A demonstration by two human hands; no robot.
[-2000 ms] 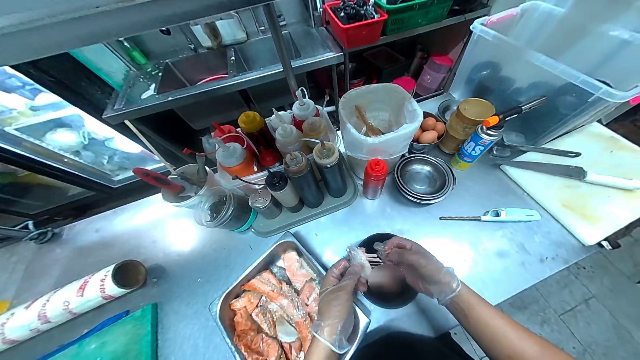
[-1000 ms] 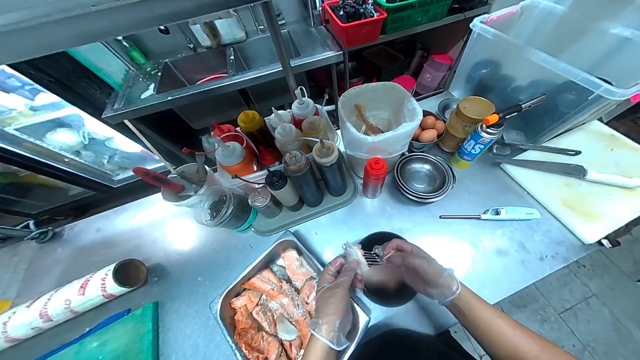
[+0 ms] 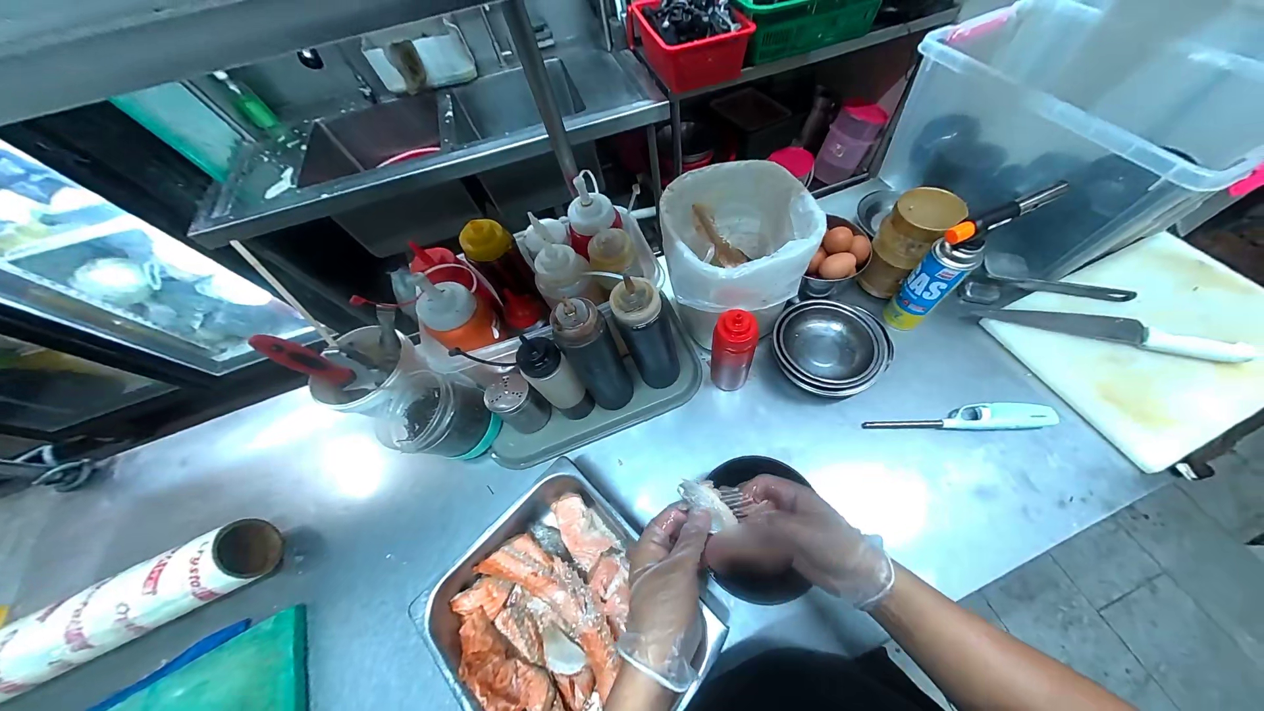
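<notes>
My left hand (image 3: 667,597), in a clear plastic glove, grips a pale piece of fish (image 3: 707,504) over the right rim of a steel tray. In my gloved right hand (image 3: 815,538) is a metal fork (image 3: 733,500), its tines against the pale piece. A round black bowl (image 3: 758,578) lies under both hands, partly covered by them. Pink-orange salmon pieces (image 3: 548,602) fill the steel tray (image 3: 484,541) to the left, which my left wrist crosses.
Sauce bottles (image 3: 592,355) stand on a grey tray (image 3: 612,425) beyond the hands. A red-capped shaker (image 3: 734,351), stacked steel bowls (image 3: 831,346), and a lighter (image 3: 997,416) sit behind the bowl. At right, a knife (image 3: 1116,331) rests on a white cutting board (image 3: 1145,395). A wrap roll (image 3: 128,602) lies left.
The fork's tines show more plainly against the pale piece than two seconds ago. Both hands remain over the black bowl with only small shifts.
</notes>
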